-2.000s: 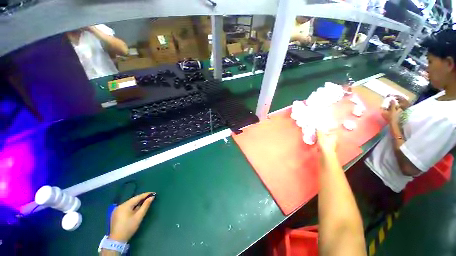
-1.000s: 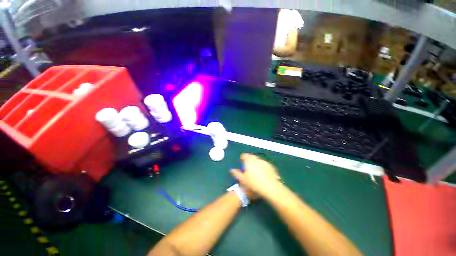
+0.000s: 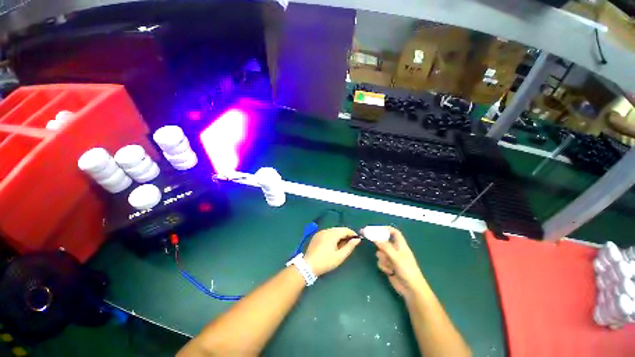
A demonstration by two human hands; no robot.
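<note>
My right hand [image 3: 398,261] holds a white round unit [image 3: 377,233] in its fingertips, seen nearly edge-on above the green mat. My left hand [image 3: 333,249] is just left of it, fingertips pinched on the end of a thin black cable [image 3: 336,211] at the unit's edge. Whether the plug is seated in the unit cannot be told. A bright blue connector [image 3: 311,228] lies left of my left hand. A blue cable [image 3: 209,291] runs from the black box [image 3: 167,216] and passes behind my left forearm.
White units [image 3: 104,169] stand in short columns on the black box; another stack [image 3: 271,187] stands beside the pink-purple light [image 3: 226,139]. A red divided bin [image 3: 104,104] and black fan [image 3: 38,296] are left. Black parts tray [image 3: 411,167] lies beyond the white strip [image 3: 376,204]. Bulk units [image 3: 616,286] are on the red-orange sheet [image 3: 550,300].
The view has swung left from the red-orange sheet. My right hand has come from the bulk units to beside my left hand, now with a unit. One white unit beside the stack is gone.
</note>
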